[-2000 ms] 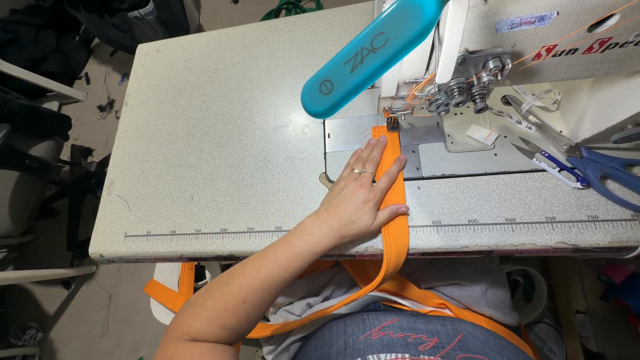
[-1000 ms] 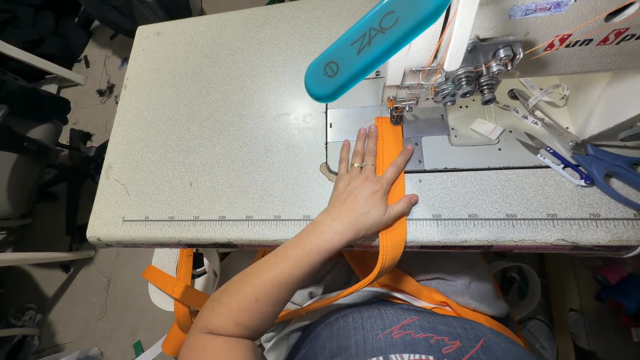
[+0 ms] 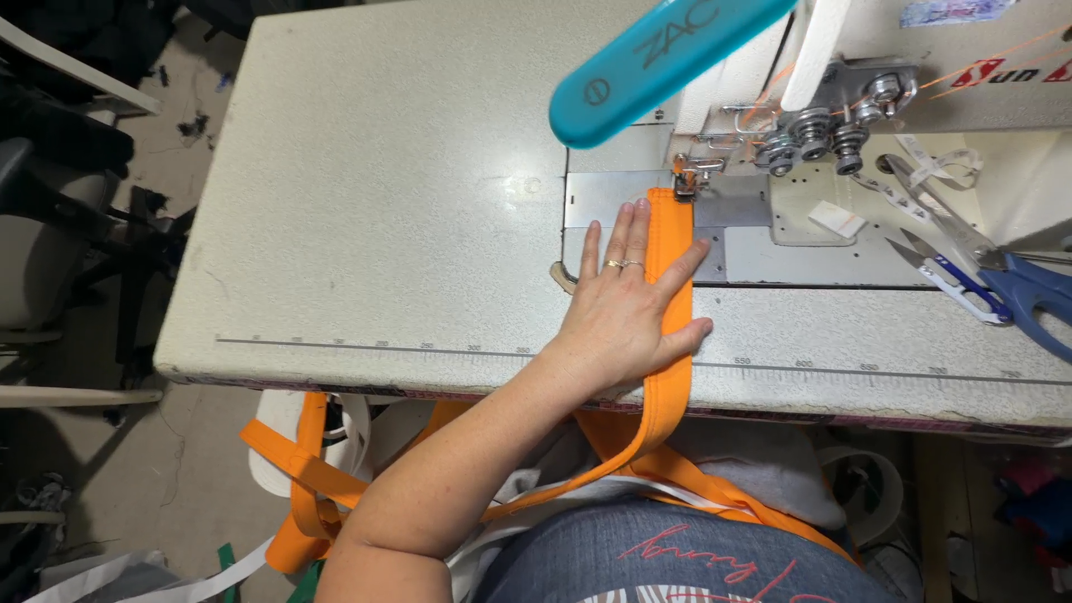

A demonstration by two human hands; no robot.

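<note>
My left hand (image 3: 624, 310) lies flat with spread fingers on an orange fabric strip (image 3: 670, 293), pressing it to the table of a sewing machine. The strip's far end is at the presser foot (image 3: 684, 186), its edge beside or under the foot; stitching runs along its left side. From there it bends over the table's front edge and hangs in loops before my body. Orange thread runs through the machine head (image 3: 988, 75). My right hand is out of view.
Blue-handled scissors (image 3: 1034, 293) and thread snips (image 3: 959, 285) lie right of the needle plate, near a printed tape (image 3: 934, 167). A teal cover (image 3: 662, 67) juts over the table. A ruler scale (image 3: 419, 345) runs along the front edge. Chair parts (image 3: 50, 243) stand at left.
The strip has moved away from me under the machine head, compared with the oldest frame. My left hand still rests on it, its fingers spread wider than at first.
</note>
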